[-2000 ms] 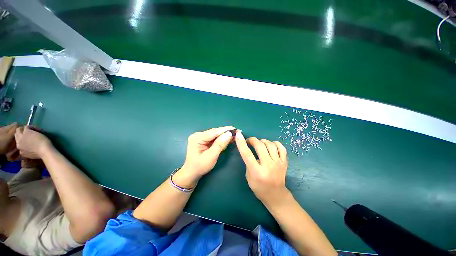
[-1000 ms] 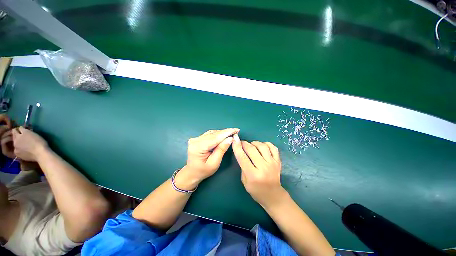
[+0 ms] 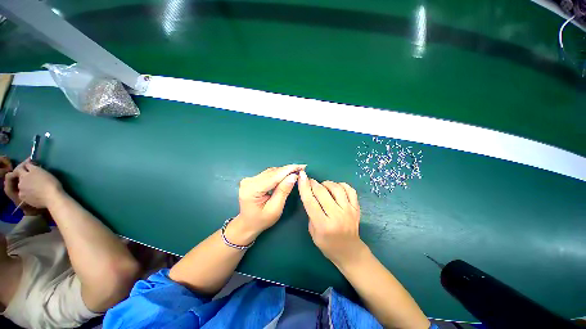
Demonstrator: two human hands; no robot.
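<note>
My left hand (image 3: pixel 263 199) and my right hand (image 3: pixel 334 215) meet at the fingertips over the green bench (image 3: pixel 193 154). A tiny dark workpiece (image 3: pixel 298 172) is pinched between them, mostly hidden by the fingers; I cannot tell its shape. A scattered patch of tiny silvery screws (image 3: pixel 389 166) lies to the right, beyond my right hand. A black electric screwdriver (image 3: pixel 488 289) with a thin metal bit lies at the lower right, its bit pointing up and left. No hand touches it.
A clear bag of screws (image 3: pixel 109 98) lies by the slanting white post (image 3: pixel 83 45) at the left. A white rail (image 3: pixel 308 110) crosses behind my hands. A neighbour's arm (image 3: pixel 83 231) and hands are at the left, by a slim metal tool (image 3: pixel 35 148). A white wire (image 3: pixel 563 35) shows at the upper right.
My right-hand fingers have drawn in slightly against my left fingertips, and the dark piece is more covered than two seconds ago. The neighbour's hands have shifted a little.
</note>
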